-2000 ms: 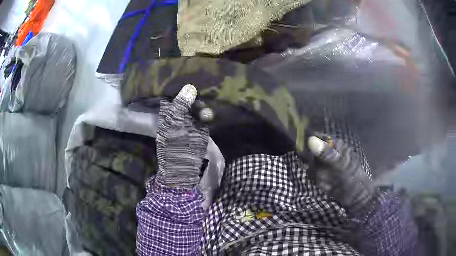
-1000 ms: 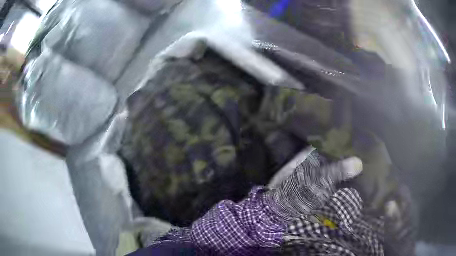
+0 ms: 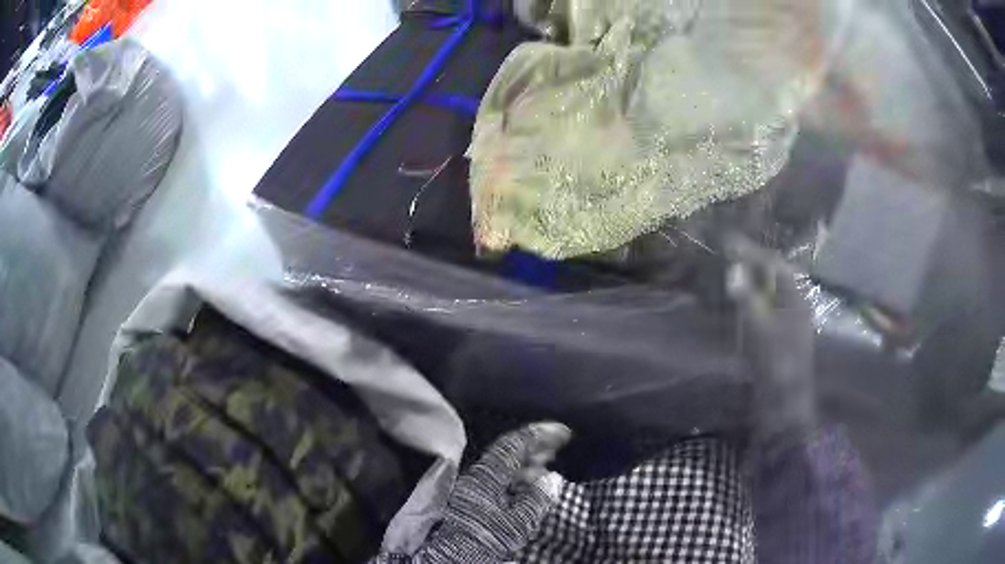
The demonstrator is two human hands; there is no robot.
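My left hand [image 3: 501, 490], in a grey-black knit glove with pale fingertips, is low in the centre, beside the sack's rim and over the gingham apron [image 3: 672, 501]. Its thumb and fingers are a little apart, with nothing seen between them. My right hand [image 3: 777, 325] is strongly blurred, reaching over the film-wrapped stack on the right; what its fingertips do is unclear. An open white woven sack [image 3: 413, 402] stands at the lower left, packed with folded camouflage pieces [image 3: 226, 441]. No camouflage strip shows in either hand.
A dark stack [image 3: 364, 154] with blue straps lies ahead, its near side under stretch film [image 3: 496, 314]. An olive-tan woven cover [image 3: 617, 154] lies on it. A pale grey card [image 3: 882, 231] is at the right. Filled grey sacks [image 3: 116, 138] line the left, with orange material [image 3: 110, 17] beyond.
The view swung down to the sack and back up to the stack. The camouflage strip no longer shows in my hands. My right hand has moved forward over the stack; my left is lower.
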